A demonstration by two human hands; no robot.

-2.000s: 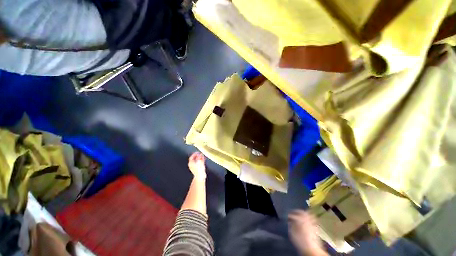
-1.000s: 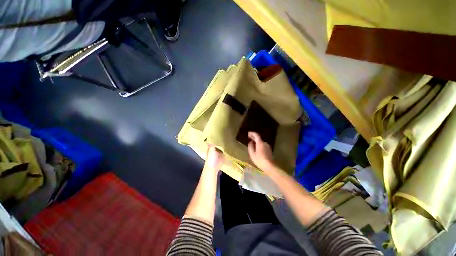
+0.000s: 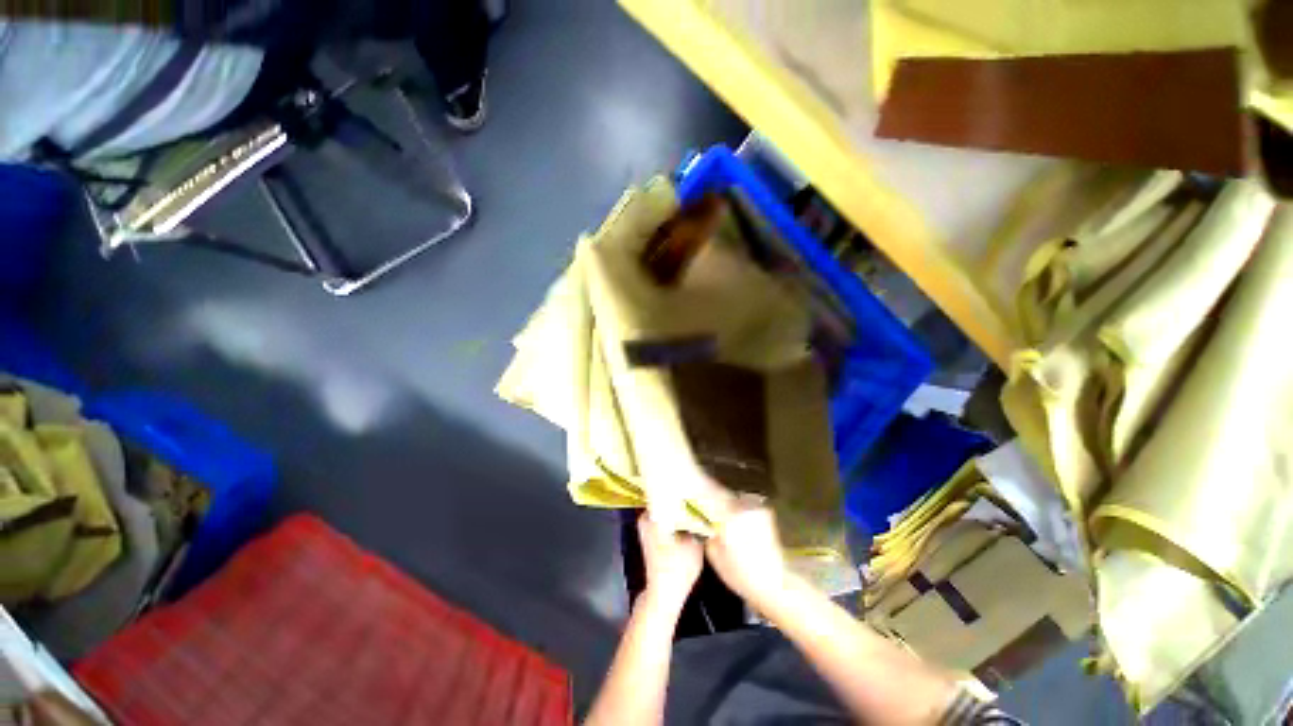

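A thick stack of beige panels (image 3: 603, 326) lies over the near side of a blue bin in the middle of the view. Its top panel shows a dark-brown square and a narrow dark strip, and is partly raised and blurred. My left hand (image 3: 671, 550) grips the near edge of the stack. My right hand (image 3: 743, 545) is beside it, closed on the same edge of the panels. The fingertips of both hands are hidden by the panels.
The blue bin (image 3: 886, 362) stands behind the stack. Yellow panels (image 3: 1191, 411) hang off a bench (image 3: 851, 170) at right. More beige panels (image 3: 978, 596) lie at lower right. A red mesh sheet (image 3: 326, 638) is on the floor. A person (image 3: 142, 85) sits on a metal-framed stool upper left.
My right hand has moved from the brown square down to the near edge, beside my left hand. The left hand has shifted down and right. The top panels have lifted and folded.
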